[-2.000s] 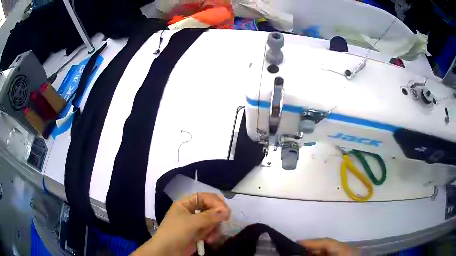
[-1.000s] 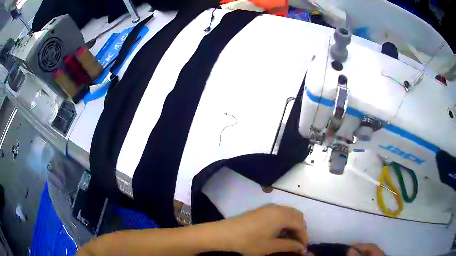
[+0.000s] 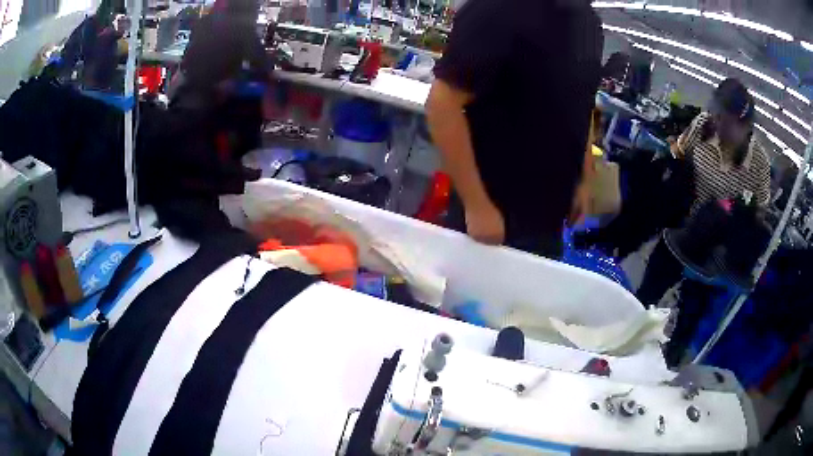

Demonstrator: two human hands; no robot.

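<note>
No hand is in the picture. Two long black fabric strips lie side by side on the white table: an outer strip and an inner strip. Both run from the back edge down to the lower rim of the frame. The white sewing machine head is at the lower right, with its lower part cut off. A narrow part of a black piece shows just left of the head. The needle area is out of the picture.
A grey box and thread cones stand at far left by a blue printed sheet. Orange cloth lies in the white trough. A person in black stands behind it. A person in stripes is at right.
The view has tilted up from the table to the workshop behind. Both hands, the scissors and the needle area have left the picture. The two strips lie as before.
</note>
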